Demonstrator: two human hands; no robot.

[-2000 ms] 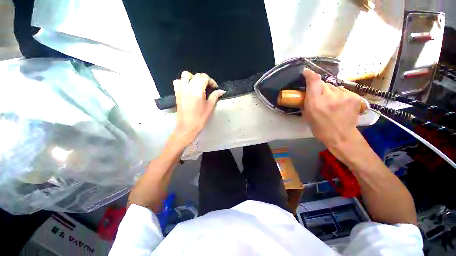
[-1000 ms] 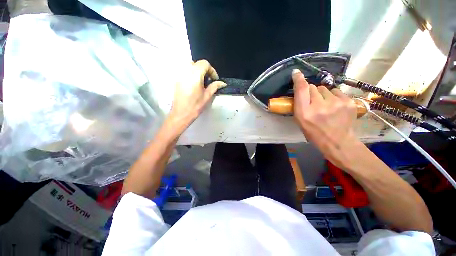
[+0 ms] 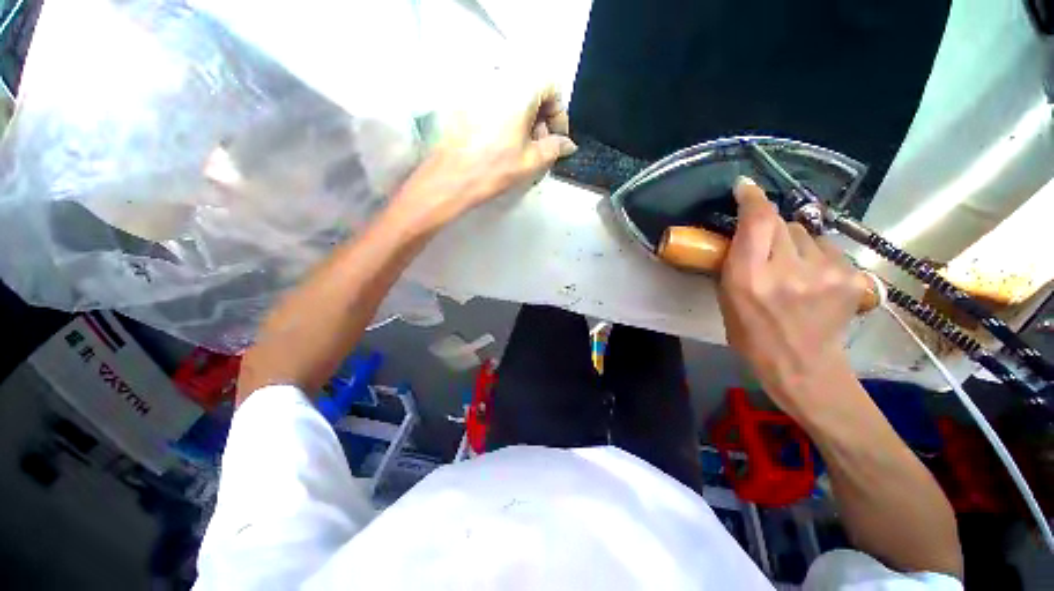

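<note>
A black cut piece point(image 3: 751, 69) lies flat on the pale ironing cover cloth point(image 3: 526, 248), with a greyer textured strip point(image 3: 598, 163) along its near edge. My left hand point(image 3: 503, 150) pinches the near left corner of the piece with thumb and fingers; glare washes out part of the hand. My right hand point(image 3: 798, 289) is closed around the wooden handle of the steam iron point(image 3: 682, 206). The iron rests on the near edge of the piece, its tip pointing left and covering part of the strip.
A large clear plastic bag point(image 3: 173, 173) covers the left side of the table. Patterned cords point(image 3: 942, 289) and a white line point(image 3: 965, 398) run right from the iron. A brown scorched patch point(image 3: 982, 283) is at right. Red crates point(image 3: 763, 456) and a white box point(image 3: 116, 375) are below.
The view has shifted, so the black piece appears further right. The iron now covers a more leftward part of the strip, and my left hand is at the piece's left corner.
</note>
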